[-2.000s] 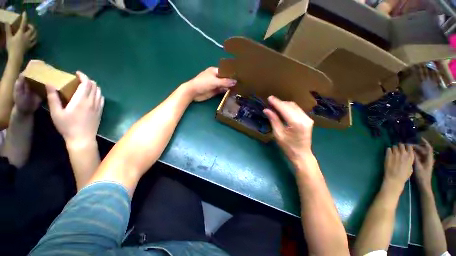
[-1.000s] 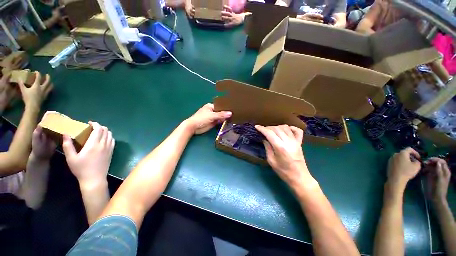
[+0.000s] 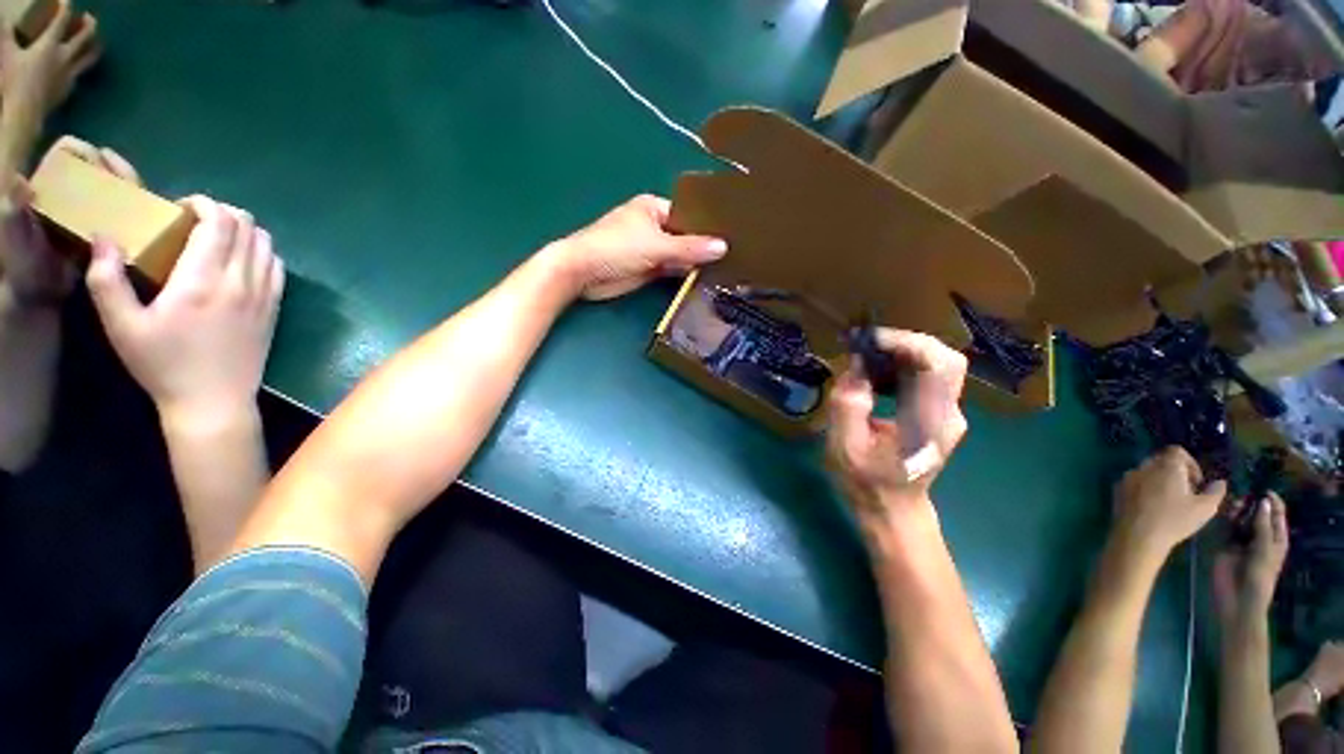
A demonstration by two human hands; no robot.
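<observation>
A small brown mailer box [image 3: 733, 392] stands open on the green bench, its lid raised at the back. Black cable [image 3: 767, 342] lies inside it, with a shiny pale patch at the left. My left hand [image 3: 631, 248] pinches the left edge of the raised lid between thumb and fingers. My right hand [image 3: 902, 413] is just right of the box, palm partly turned up, with a small dark piece, perhaps a cable plug [image 3: 870, 351], between its fingers. The piece is blurred. A second open mailer box [image 3: 1039, 386] with black cable stands behind my right hand.
A large open master carton [image 3: 958, 140] stands beyond the boxes. A black cable pile [image 3: 1164, 386] lies at right, with a neighbour's hands [image 3: 1164, 501] at it. At left another person holds a closed mailer box [image 3: 111, 214]. A white cord [image 3: 619, 77] crosses the green bench [image 3: 398, 162].
My right hand has lifted out of the box and turned over, with a dark piece in its fingers. More of the box's contents shows. My left hand still holds the lid. The view has tilted down.
</observation>
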